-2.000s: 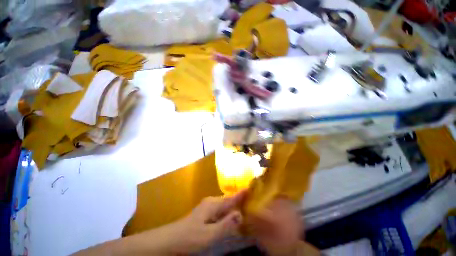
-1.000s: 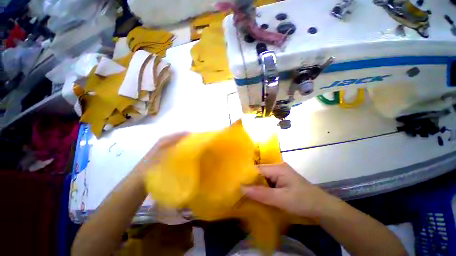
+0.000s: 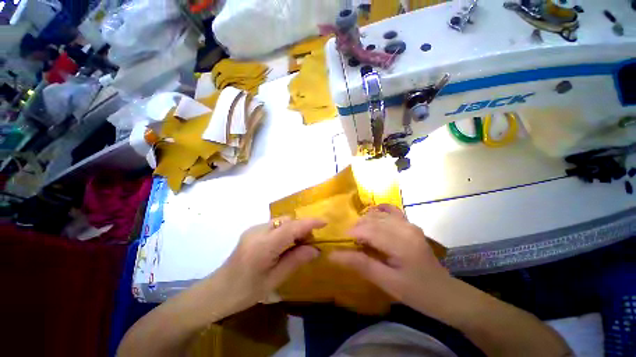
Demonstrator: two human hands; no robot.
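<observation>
A mustard-yellow fabric panel (image 3: 335, 279) lies at the table's front edge, in front of the needle area, and hangs over the edge. A fold or seam runs across it between my hands. My left hand (image 3: 275, 258), with a ring, holds its left side between thumb and fingers. My right hand (image 3: 390, 247) holds its right side near the lit needle area. The panel's upper right part reaches the bright light under the white JACK sewing machine (image 3: 488, 77). The glare hides the presser foot and needle.
A bundle of yellow-and-white pieces (image 3: 185, 150) lies at the table's left. Yellow cut pieces (image 3: 314, 90) lie left of the machine head. A white wrapped bundle (image 3: 272, 24) is behind. Green and yellow rings (image 3: 498, 130) and black parts (image 3: 596, 165) are at right. A blue basket (image 3: 623, 324) is lower right.
The yellow fabric, raised and bunched a second ago, is now lower and flatter. My left hand has moved right and down, closer to my right hand. The view has shifted, showing more at left.
</observation>
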